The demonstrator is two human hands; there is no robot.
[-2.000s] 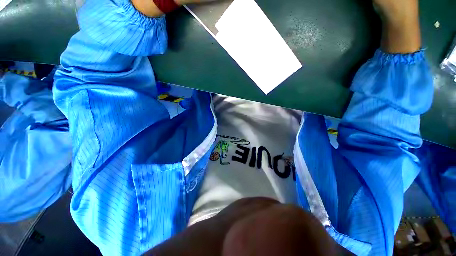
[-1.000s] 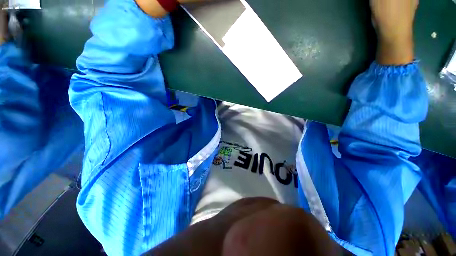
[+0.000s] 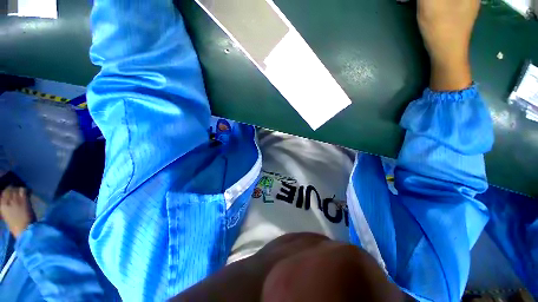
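Note:
A long white sheet with a grey-beige part (image 3: 309, 85), which looks like an adhesive sheet on its backing, lies slanted on the dark green bench. Its upper end is cut off by the picture's top edge. My left hand is out of the picture; only its blue sleeve shows, running up to the top edge left of the sheet. My right hand (image 3: 446, 29) is bare, at the top right over the bench, away from the visible part of the sheet. Its fingers are cut off by the top edge, so its grip is hidden.
The dark green bench (image 3: 377, 112) runs across the top. A shiny clear bag with white pieces (image 3: 527, 91) lies at the right edge. White sheets (image 3: 36, 7) are at the top left. Another person's hand (image 3: 16, 207) and blue sleeve show at the lower left.
My left forearm has moved up out of the picture, uncovering more of the grey-beige part. My right hand sits slightly lower and further left in view. The neighbour's arm at the left has moved.

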